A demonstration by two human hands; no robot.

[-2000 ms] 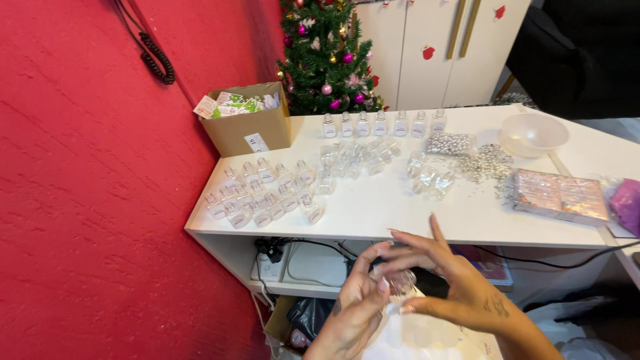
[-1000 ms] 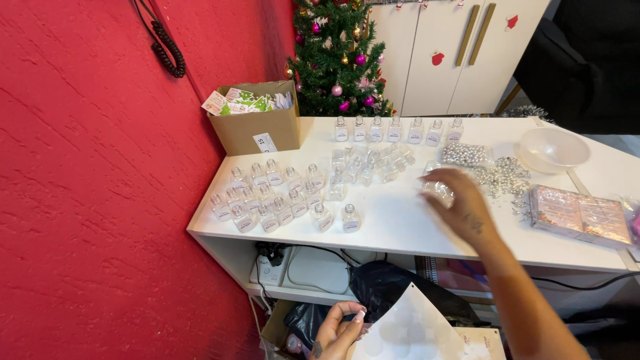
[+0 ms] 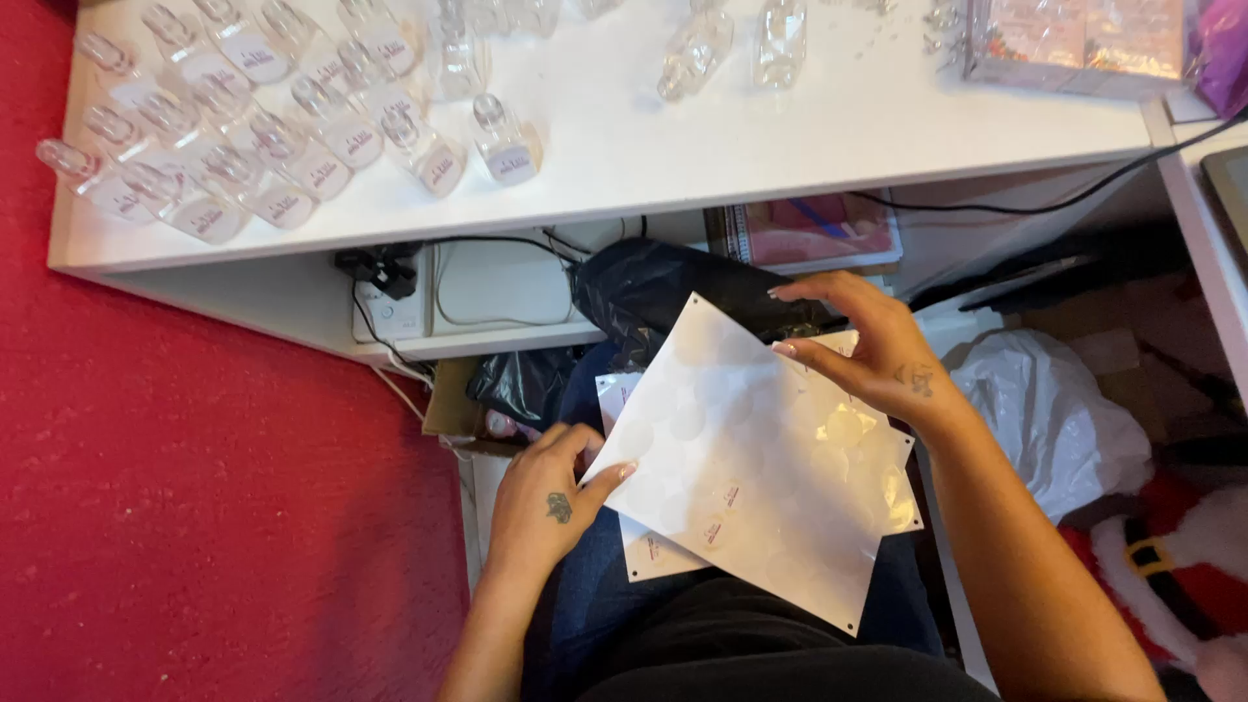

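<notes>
A white sheet of round stickers [image 3: 751, 468], with a few small printed ones showing near its lower middle, lies tilted over my lap. My left hand [image 3: 561, 487] grips its left corner between thumb and fingers. Close to the upper right edge is my right hand [image 3: 853, 346], thumb and fingers apart, holding nothing that I can see; whether the thumb touches the sheet is unclear. A second sticker sheet [image 3: 897, 478] shows beneath the first. On the white shelf unit, small clear bottles with printed labels [image 3: 507, 156] stand grouped at the left, and unlabelled clear bottles [image 3: 782, 44] lie further right.
Under the top [image 3: 624, 185] are a black plastic bag [image 3: 663, 283], cables, a white power box [image 3: 390, 312] and a spiral notebook [image 3: 819, 229]. Wrapped packs [image 3: 1077, 44] lie at the upper right. A white plastic bag [image 3: 1048, 419] and a Santa figure [image 3: 1160, 565] are at the right.
My right hand has come back from the bottles on the top to the sheet. Compared with the oldest frame, more labelled bottles stand at the group's right end. The view has tilted down.
</notes>
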